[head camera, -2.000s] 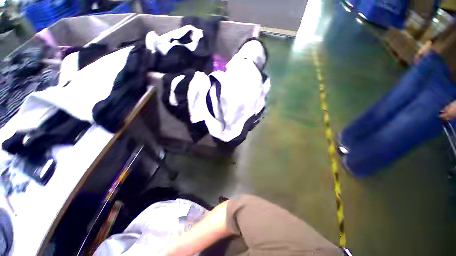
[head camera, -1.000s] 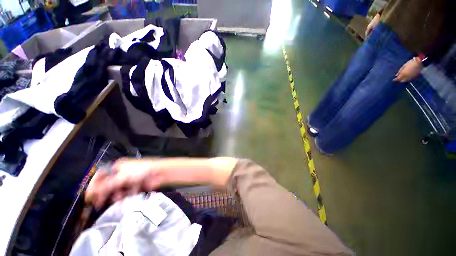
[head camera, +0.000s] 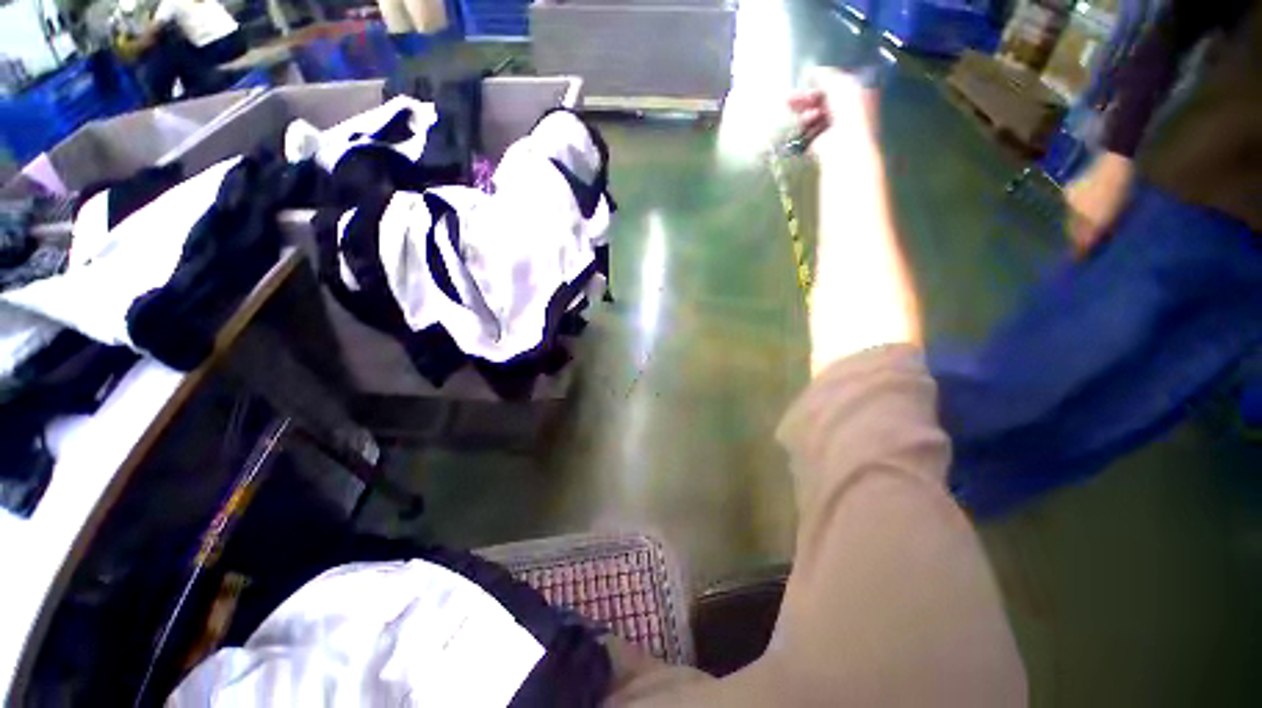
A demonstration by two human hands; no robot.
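Observation:
A black-and-white garment (head camera: 374,636) lies bunched on my lap at the bottom of the view. A white panel shows on top, with black cloth along its right side. My right hand (head camera: 830,114) is raised far out ahead at the upper middle, away from the garment, at the end of a bare forearm. Its fingers look curled together, but it is small and blurred against the bright floor, and no needle or thread can be made out. My left hand is not in view.
A white table (head camera: 118,457) curves along the left. Black-and-white garments (head camera: 471,263) hang over a grey bin (head camera: 381,362). A woven basket (head camera: 616,588) stands beside my lap. A person in blue jeans (head camera: 1093,360) is close at right. A grey cart stands ahead.
My right arm has swung up and away from the lap, out to the upper middle. The person at right has come closer. More of the basket shows.

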